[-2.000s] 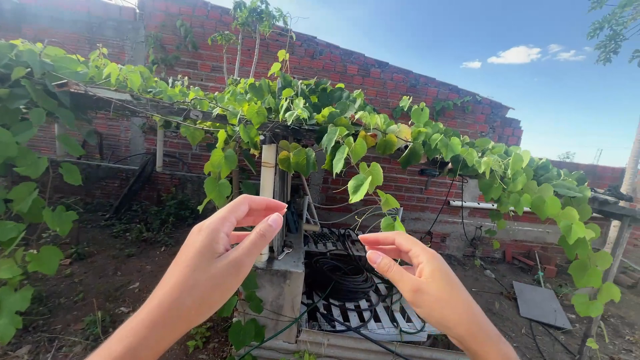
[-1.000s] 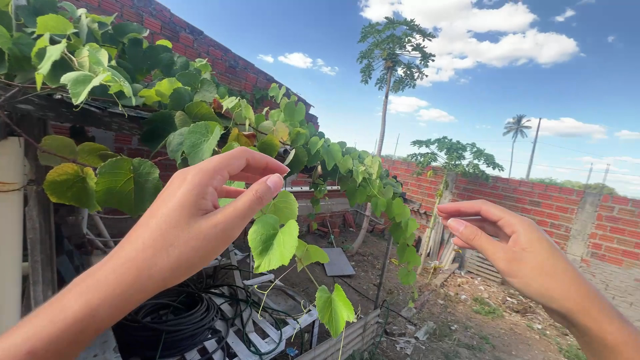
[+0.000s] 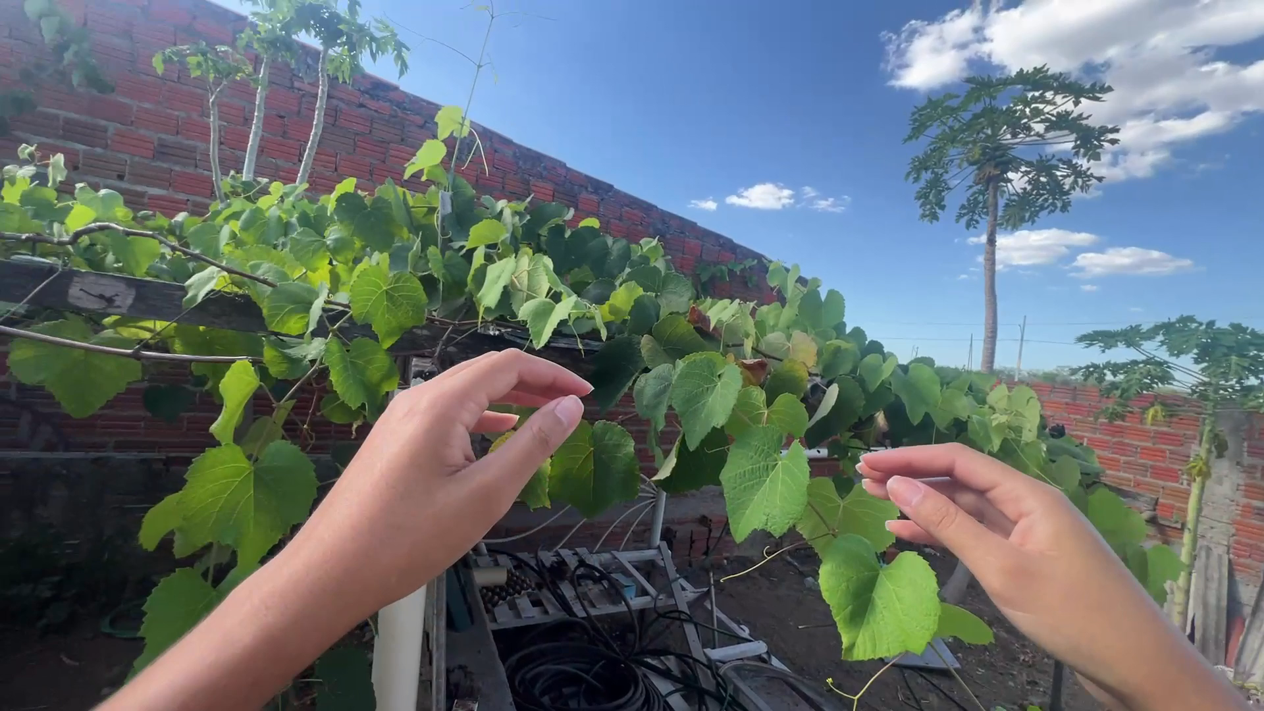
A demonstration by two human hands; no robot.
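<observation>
My left hand (image 3: pixel 464 454) is raised left of centre, its fingers curved and the thumb a little apart from them, with nothing between. Behind it run the green leaves of a grapevine (image 3: pixel 592 464) on a wooden beam (image 3: pixel 178 306). On the right is my right hand (image 3: pixel 978 513), likewise curved and empty, with its fingertips near hanging vine leaves (image 3: pixel 879 592). Whether those fingertips touch a leaf, I cannot tell.
Below lie a coil of black hose (image 3: pixel 583 676) and a white slatted frame (image 3: pixel 681 592). A white post (image 3: pixel 400 647) stands below my left hand. Behind are a red brick wall (image 3: pixel 128 118) and papaya trees (image 3: pixel 990 247).
The view has swung right, then partly back left and nearer the vine. Both hands stay raised and empty; they were farther apart one second ago than now.
</observation>
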